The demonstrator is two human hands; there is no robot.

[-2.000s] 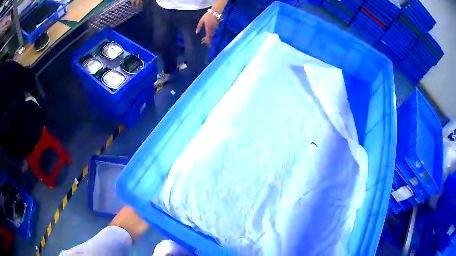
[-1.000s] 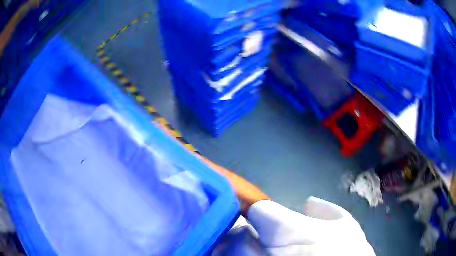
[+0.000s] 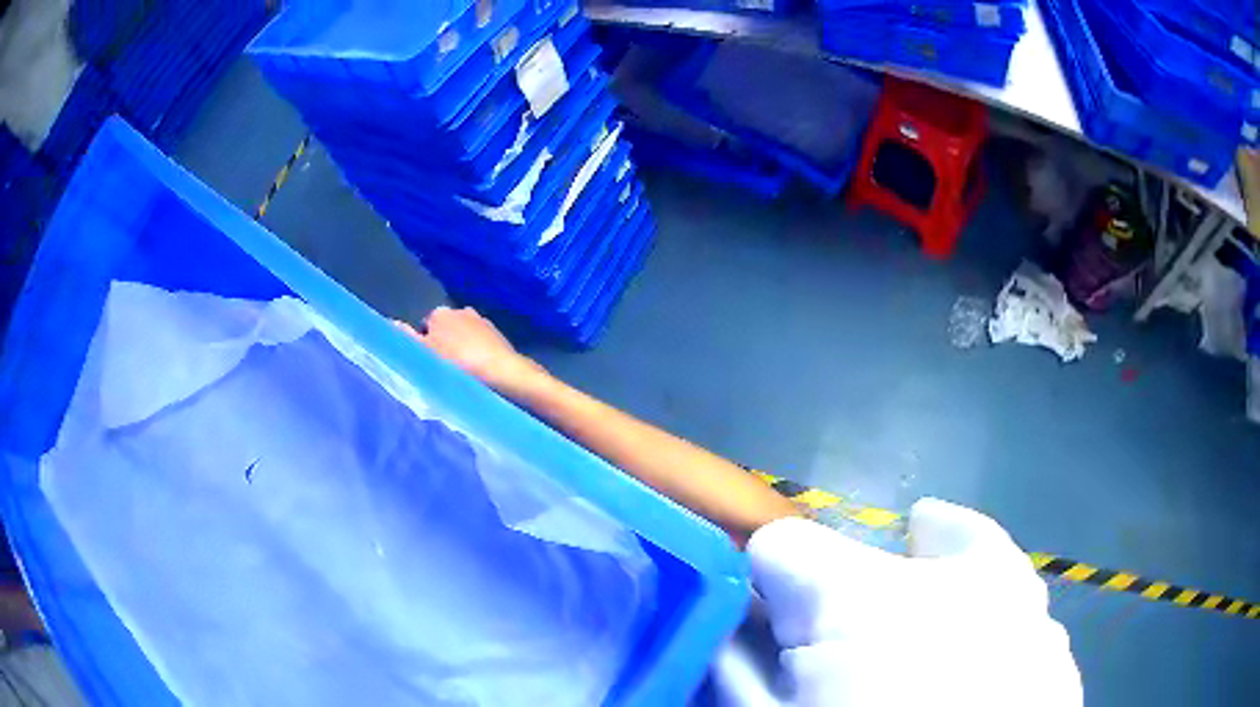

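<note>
A large blue tote (image 3: 629, 504), tilted in view, fills the left and lower left. A white wrinkled liner sheet (image 3: 318, 511) lies in its bottom, with one edge folded up. My right hand (image 3: 470, 343) is bare and holds the outside of the tote's long right rim. Its fingertips are partly hidden by the rim. The bare forearm and a white sleeve reach in from the lower right. My left hand is not visible; a small skin-coloured patch at the left edge is too cut off to identify.
A tall stack of blue totes (image 3: 518, 180) stands just beyond my right hand. A red stool (image 3: 923, 166) stands by a bench (image 3: 1029, 83) bearing blue totes. Crumpled white plastic (image 3: 1039, 315) lies on the floor. Yellow-black tape (image 3: 1147, 586) crosses the floor at right.
The view has swung from seated workers' benches to the tote stack and red stool. The lined tote has moved with me to the left of view. My right hand has come into view on its rim.
</note>
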